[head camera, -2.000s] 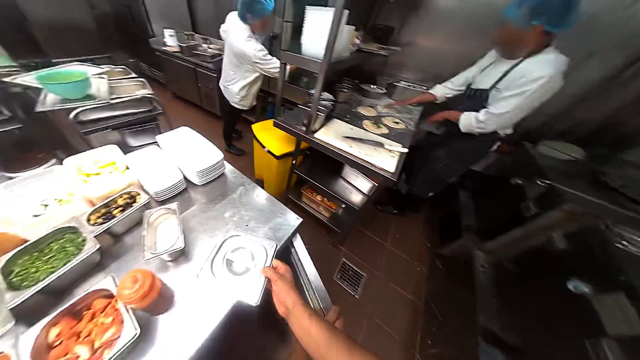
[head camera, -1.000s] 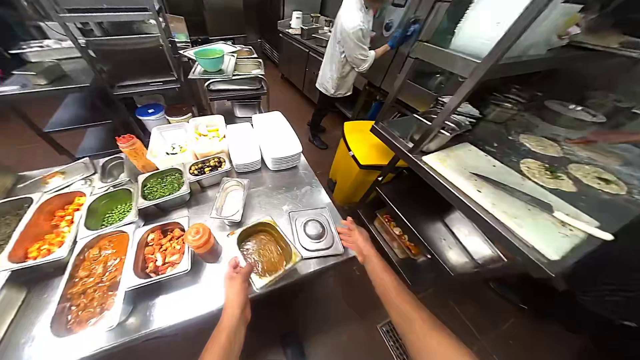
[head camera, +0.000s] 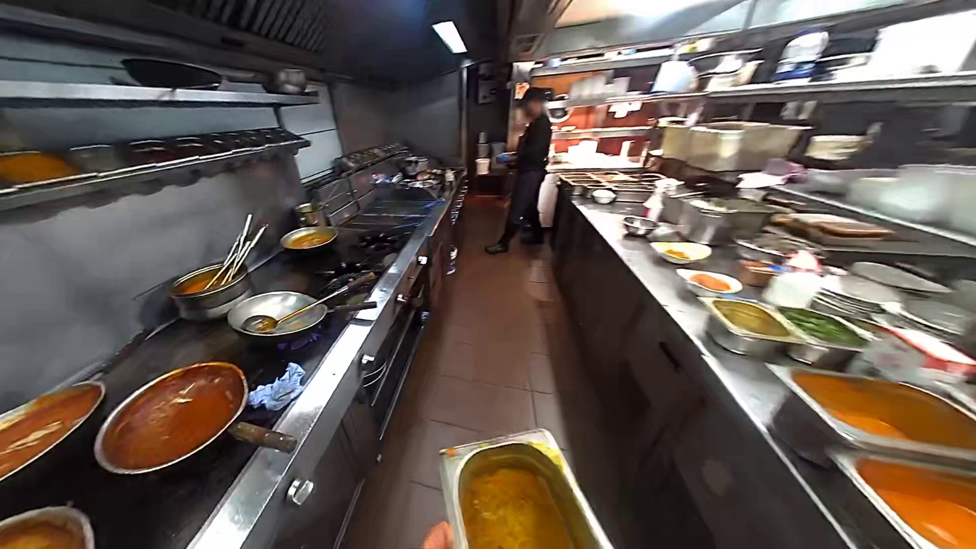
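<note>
A rectangular steel food container (head camera: 515, 496) with yellow-brown liquid in it is at the bottom centre of the head view, over the aisle. My left hand (head camera: 438, 536) shows only as a fingertip at the container's left side, holding it; the rest lies below the frame. My right hand is out of view. On the left stands a cooking range with a pan of red-orange sauce (head camera: 175, 415), its wooden handle toward the aisle. Behind it are a steel pan with a ladle (head camera: 277, 314) and a pot holding several thin sticks (head camera: 212, 290).
A tiled aisle (head camera: 496, 328) runs ahead between the range and a steel counter (head camera: 671, 297). The counter carries containers of orange sauce (head camera: 892, 404), bowls and stacked plates (head camera: 862, 293). A person in dark clothes (head camera: 528, 171) stands farther down the aisle. A crumpled blue cloth (head camera: 278, 387) lies beside the pans.
The view has swung from the prep table to a cooking aisle. The container of yellow-brown liquid stood on that table between my hands; now it is held up over the aisle.
</note>
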